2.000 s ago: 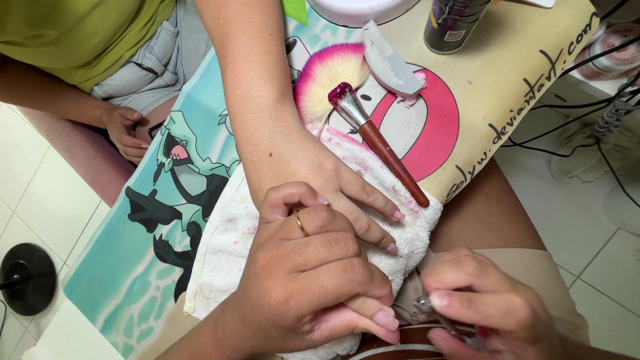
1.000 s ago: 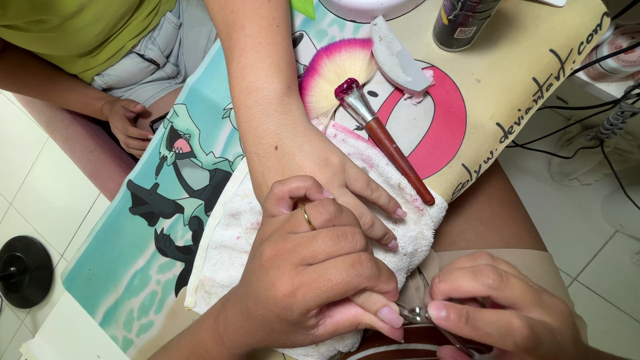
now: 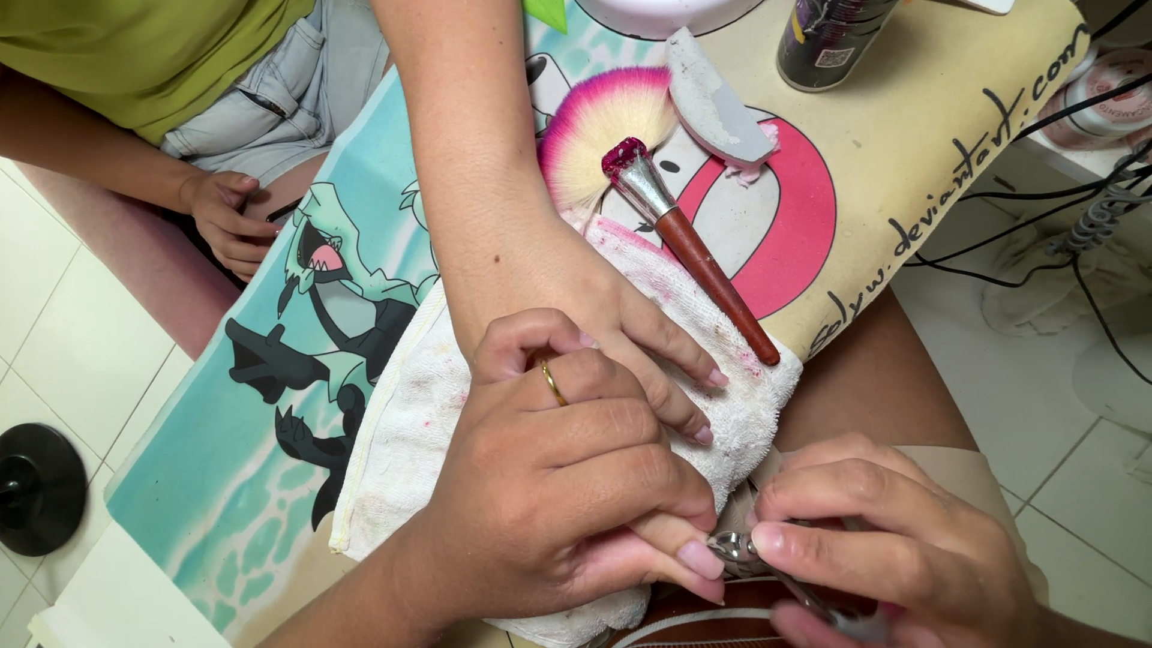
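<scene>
My left hand (image 3: 576,459), with a gold ring, is closed around a finger of another person's hand (image 3: 558,279), which lies palm down on a stained white towel (image 3: 405,432). In my right hand (image 3: 900,531) is a metal cuticle nipper (image 3: 742,551), its jaws beside the held fingertip. Whether the jaws touch the skin cannot be told. A brush with a red-brown wooden handle (image 3: 715,279) rests on the towel's edge. Behind it lie a pink and cream fan brush (image 3: 603,135) and a worn grey nail file or buffer piece (image 3: 715,99).
A printed mat (image 3: 243,504) covers the table. A dark can (image 3: 832,40) and a white rounded device (image 3: 670,11) stand at the back. Black cables (image 3: 999,198) and jars (image 3: 1111,90) are at right. The other person's second hand (image 3: 229,220) rests at left; a black round base (image 3: 40,486) is below.
My right hand has brought the nipper leftward to the held fingertip. My left hand keeps its hold on the other person's finger.
</scene>
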